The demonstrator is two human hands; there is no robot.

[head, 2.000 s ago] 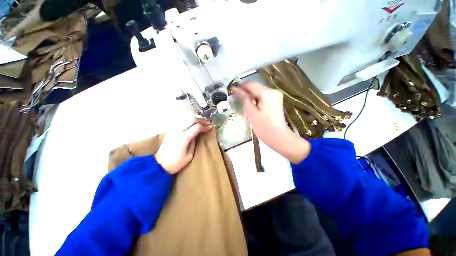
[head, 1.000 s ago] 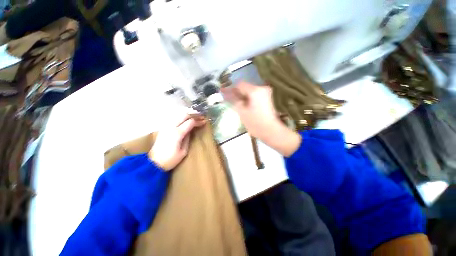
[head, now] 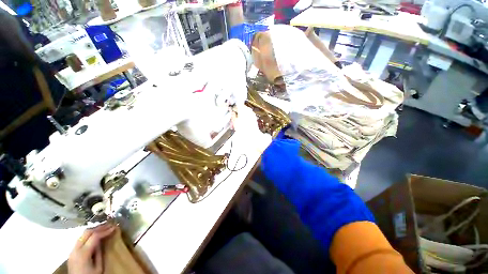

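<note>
My left hand (head: 92, 248) is at the lower left, its fingers closed on the tan fabric panel (head: 122, 256) just in front of the presser foot (head: 97, 218) of the white sewing machine (head: 134, 115). My right arm in its blue sleeve reaches to the machine's right end. A washed-out pale shape beyond the cuff looks like my right hand (head: 251, 127), beside the far zipper bundle (head: 270, 116); its fingers and any hold are unclear. Another zipper bundle (head: 187, 163) lies under the machine arm.
Red-handled snips (head: 174, 190) lie left of the near bundle, with a black cord (head: 236, 162) to its right. A large pale fabric stack (head: 342, 126) under clear plastic stands at the back right. An open cardboard box (head: 398, 214) holds pale pieces at lower right. Other machines stand behind.
The view has swung right and up. My right arm has moved from beside the needle to the machine's far right end. My left hand still holds the panel near the presser foot.
</note>
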